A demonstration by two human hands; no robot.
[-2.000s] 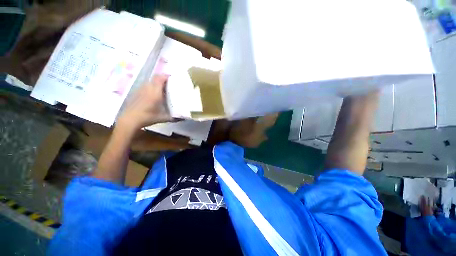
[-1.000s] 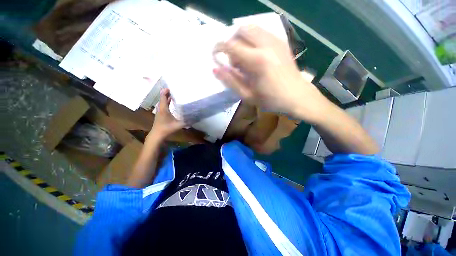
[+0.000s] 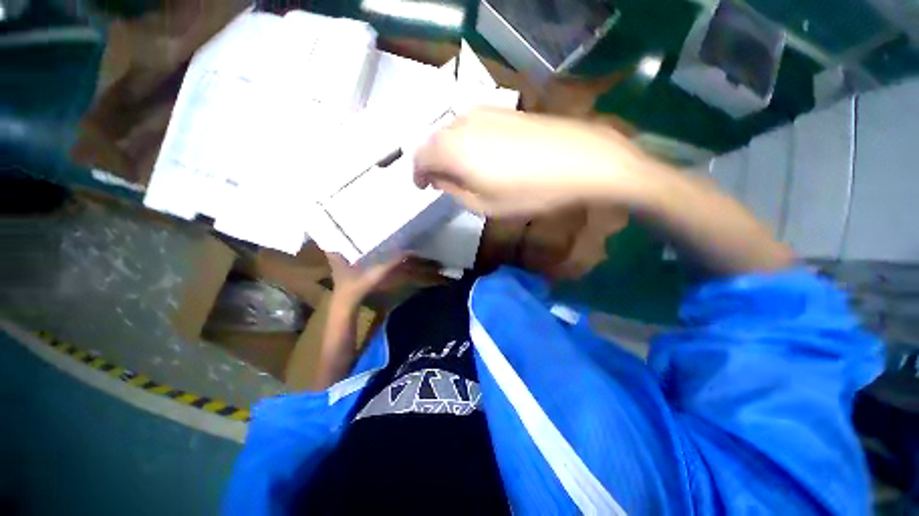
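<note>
A white folding carton [image 3: 388,202] is tilted in front of my chest, with its near end closed by a flap and a small dark notch on its side. My left hand [image 3: 368,272] holds it from below at its near end. My right hand [image 3: 484,161], blurred, is over the far part of the carton; its fingers are curled and whether they grip the card is unclear. Flat white carton blanks [image 3: 237,131] with faint print lie in a pile at the left. Another white blank [image 3: 451,245] shows under the carton.
Two open white boxes with dark grey insides, a nearer one [image 3: 524,45] and a farther one [image 3: 720,91], stand on the green surface. Brown kraft paper [image 3: 579,242] lies beside the blanks. Stacked white boxes [image 3: 816,171] stand right. An open shipping carton [image 3: 257,338] holds clear plastic low left.
The carton has turned and tilted, and its flapped end now faces me. My right hand has moved down along it. A nearer open box with dark insides now shows more fully at the top.
</note>
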